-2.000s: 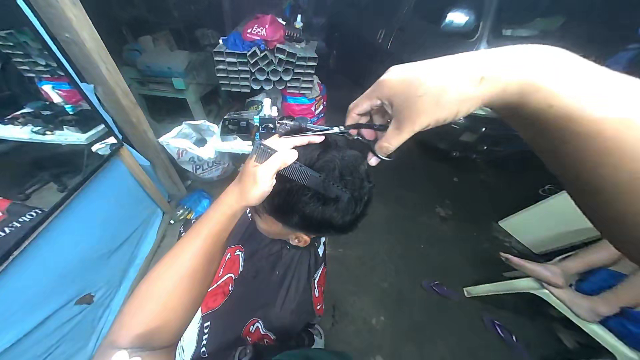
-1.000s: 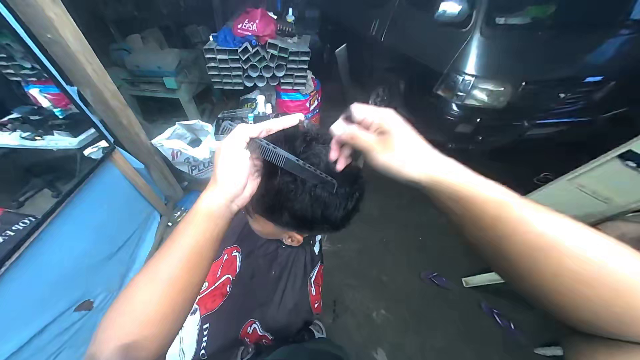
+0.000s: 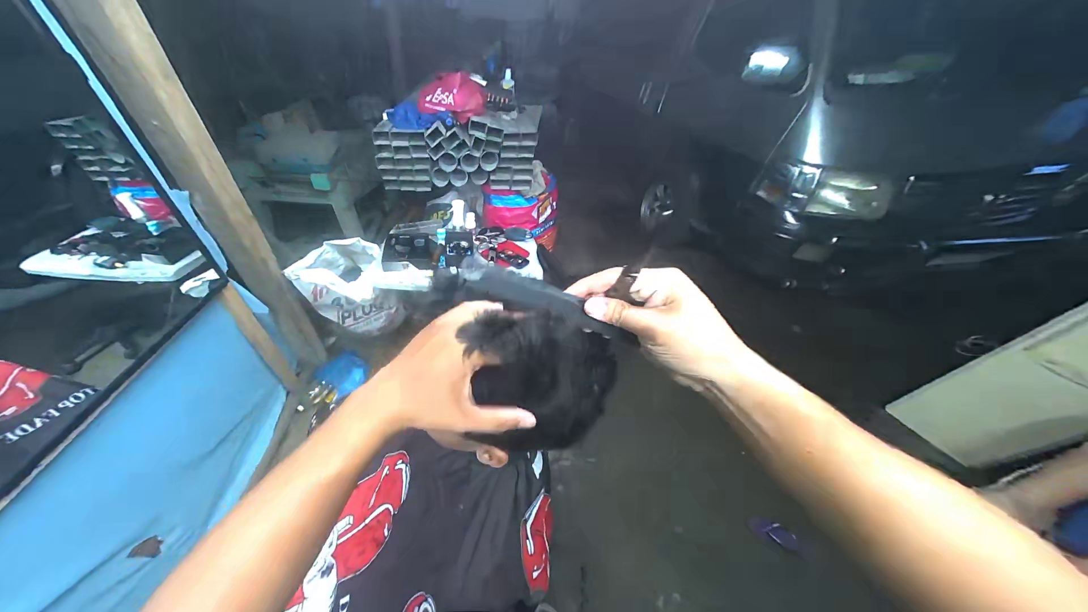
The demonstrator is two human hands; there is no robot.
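A person with short dark hair (image 3: 561,391) sits below me, draped in a black barber cape (image 3: 459,527) with red and white prints. My left hand (image 3: 450,370) lies spread on the side and top of the head, thumb and fingers apart, with hair between them. Above the head, my right hand (image 3: 659,319) pinches a black comb (image 3: 535,293), which is blurred and points to the left. A dark thing, perhaps the scissors (image 3: 627,280), also shows among my right fingers; its shape is unclear.
Ahead stands a small table (image 3: 531,265) with bottles and tools, beside a white plastic bag (image 3: 340,285). Stacked metal tubes (image 3: 459,157) are behind. A mirror (image 3: 102,255) leans at left, a dark car (image 3: 892,187) is at right, and another person's limb (image 3: 1041,489) shows at the right edge.
The comb has passed from my left hand to my right. My left hand now rests spread on the head. Two seconds ago, scissors were plainly visible in my right hand above the hair.
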